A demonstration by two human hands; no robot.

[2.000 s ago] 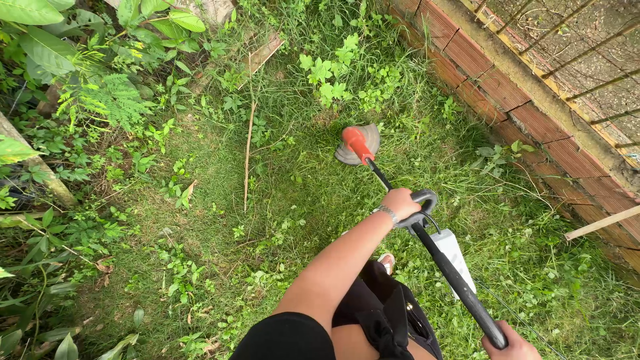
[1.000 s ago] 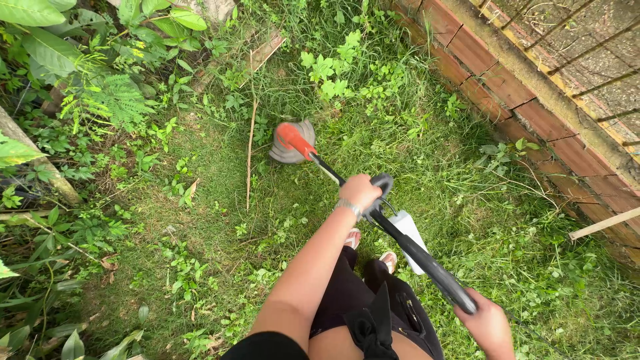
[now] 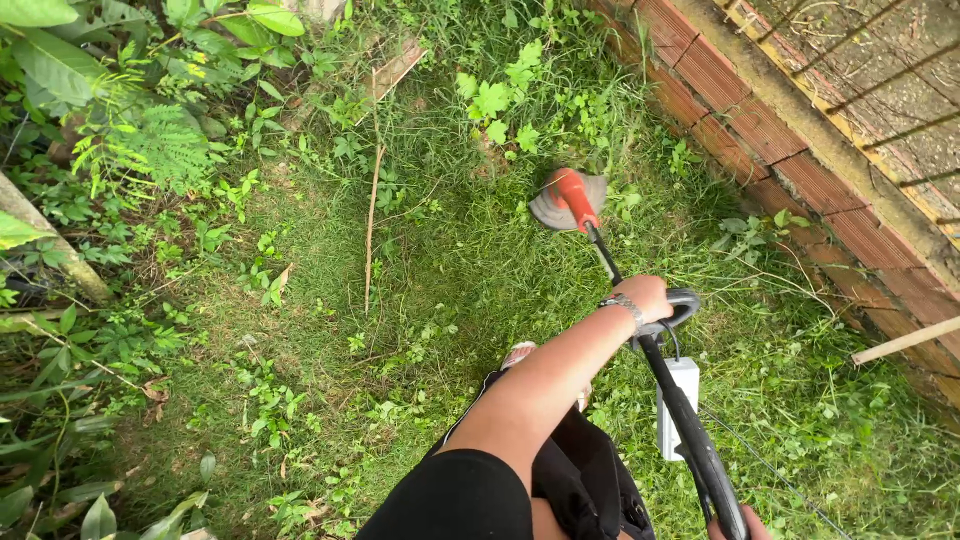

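Note:
My left hand (image 3: 643,297), with a metal-band watch at its wrist, grips the black loop handle (image 3: 684,304) of a string trimmer. At the lower right edge my right hand (image 3: 742,523) is closed around the rear end of the trimmer's black shaft (image 3: 688,424); only part of it shows. The orange trimmer head (image 3: 574,196) with its grey guard (image 3: 553,214) is over the grass, below a leafy weed (image 3: 495,101). A white box (image 3: 679,409) hangs by a black cable beside the shaft.
A red hollow-brick wall (image 3: 776,139) with metal bars above it runs along the right. A wooden pole (image 3: 907,341) juts in there. A thin stick (image 3: 373,225) and a board (image 3: 397,69) lie in the grass. Dense shrubs (image 3: 150,157) fill the left; a thin cord trails at lower right.
The trimmer head swung left, close to the thin stick, and is now back at the right, nearer the brick wall. Both hands have moved right with it and kept their hold.

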